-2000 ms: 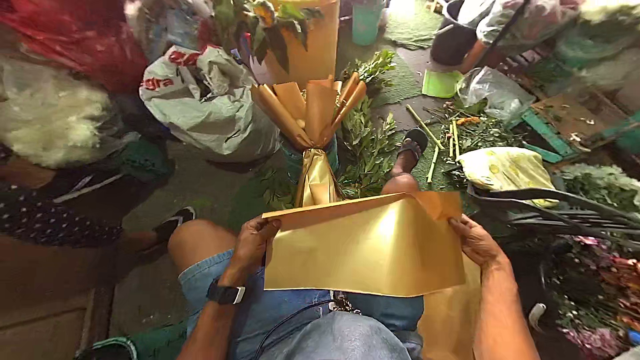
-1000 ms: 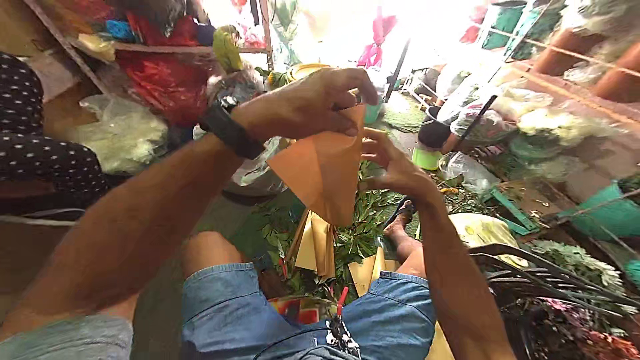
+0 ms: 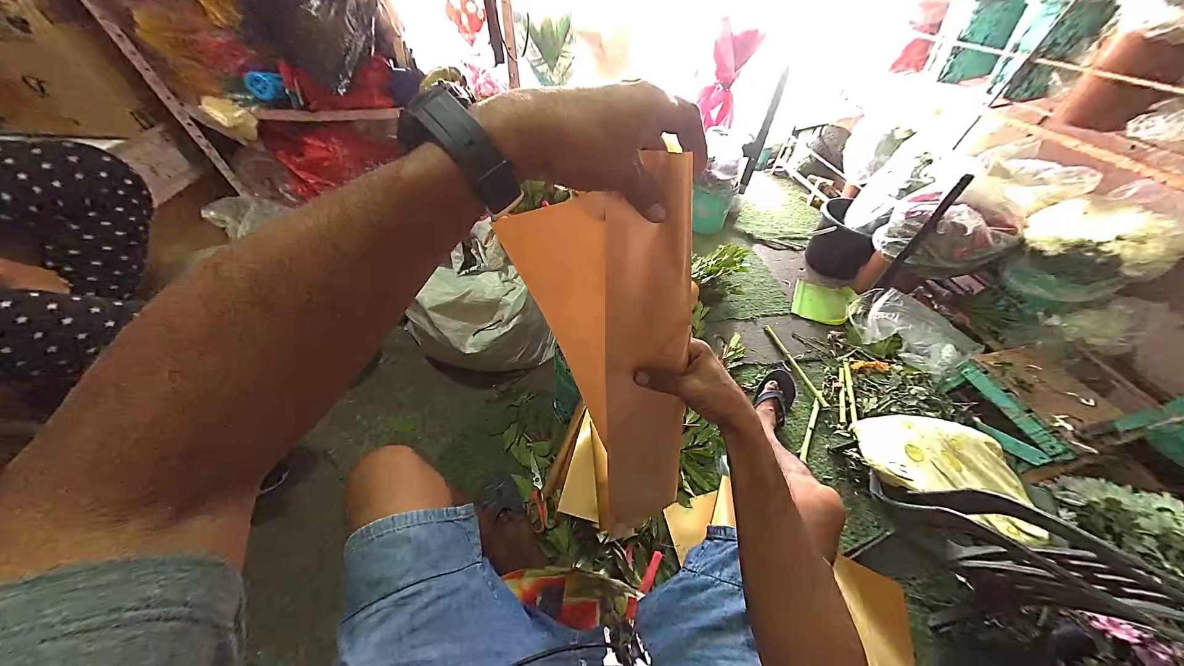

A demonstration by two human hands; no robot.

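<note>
A folded sheet of gold-orange wrapping paper (image 3: pixel 638 305) hangs upright in front of me, wrapped around an upright shape whose contents are mostly hidden. My left hand (image 3: pixel 629 134), with a black watch (image 3: pixel 467 148) on its wrist, grips the paper's top edge from above. Lower down, my right hand (image 3: pixel 698 384) holds the right edge, thumb across the front. Below and behind the paper, a gold wrapper (image 3: pixel 581 476) and green leaves (image 3: pixel 708 453) show between my knees. Another gold sheet (image 3: pixel 874 610) lies beside my right thigh.
A whitish sack (image 3: pixel 481 314) stands behind the paper. At right are cut green stems (image 3: pixel 812 427), a black bucket (image 3: pixel 837 242), a light-green container (image 3: pixel 821 302), a yellow-patterned cloth bundle (image 3: pixel 925 453) and a dark plastic chair (image 3: pixel 1045 546). A person in dotted clothing (image 3: pixel 65 250) is at far left.
The gold sheet, spread wide over my lap at first, is now folded upright. Both hands have risen with it. Since the last frame my right hand has moved down its edge. The view has tilted up.
</note>
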